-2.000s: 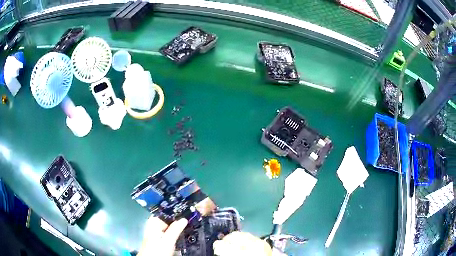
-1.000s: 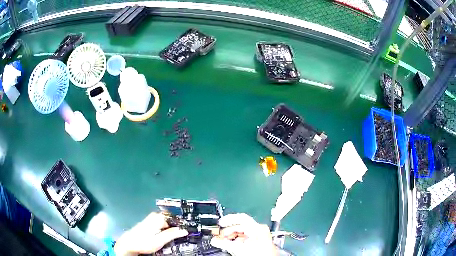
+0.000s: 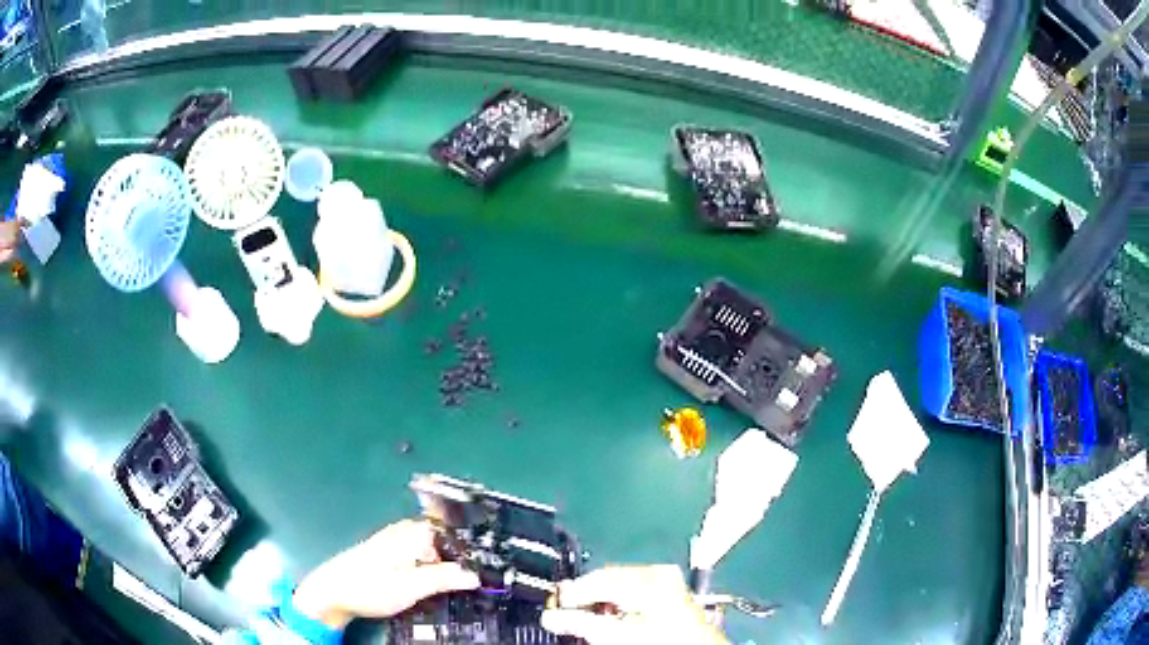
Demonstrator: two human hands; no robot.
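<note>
A dark opened device [image 3: 504,544] is at the bottom centre, its upper part raised, with circuit parts, pale strips and a small purple piece near the middle. My left hand [image 3: 384,575] holds its left side, thumb near the purple piece; a blue cuff shows at the wrist. My right hand [image 3: 628,602] is closed at its right side, fingertips together on the edge; what lies under them is hidden. The device's lower part is cut off by the frame's edge.
Loose black screws [image 3: 466,365] lie mid-bench. An open black case [image 3: 746,359], orange item [image 3: 684,431] and white cloth [image 3: 746,491] are right. Blue bins [image 3: 973,359] stand far right. Fans [image 3: 136,221], a white bottle [image 3: 353,239] and a housing [image 3: 177,491] are left.
The device has turned from its earlier slant, and its raised part now leans differently. Both hands have moved in around it. Another person's fingers have appeared at the far left edge.
</note>
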